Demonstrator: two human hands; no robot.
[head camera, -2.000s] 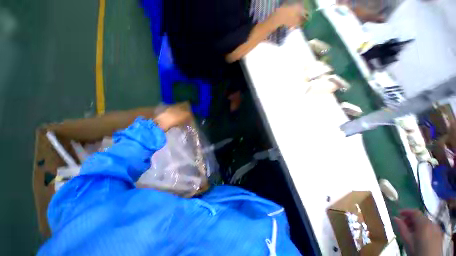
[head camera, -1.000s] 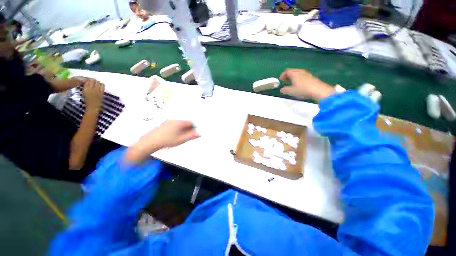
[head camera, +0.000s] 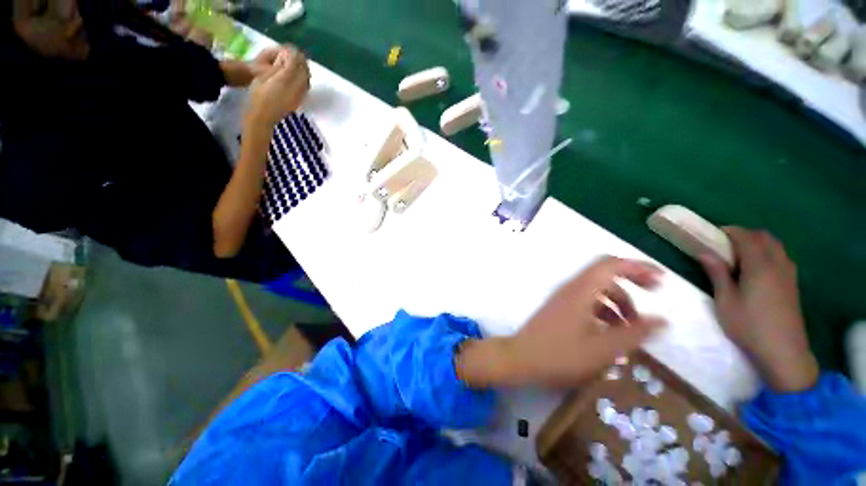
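My right hand (head camera: 762, 299) grips one end of a cream oblong housing (head camera: 691, 234) over the green conveyor belt's near edge. My left hand (head camera: 589, 323) is blurred above the far edge of the brown cardboard parts tray (head camera: 570, 427), fingers partly curled; whether it holds a disc cannot be told. White discs (head camera: 646, 446) lie scattered and piled in the tray. A small dark part (head camera: 523, 428) lies on the bench left of the tray.
Cream housings (head camera: 404, 176) sit grouped on the white bench (head camera: 380, 275). Others lie on the green conveyor belt (head camera: 608, 171). A perforated grey metal post (head camera: 520, 104) stands at the bench's belt-side edge. A person in dark clothing works at left beside rows of dark pieces (head camera: 296, 171).
The view has turned left and closer. My right hand has taken hold of a housing. My left hand has moved from the open bench to the tray's edge.
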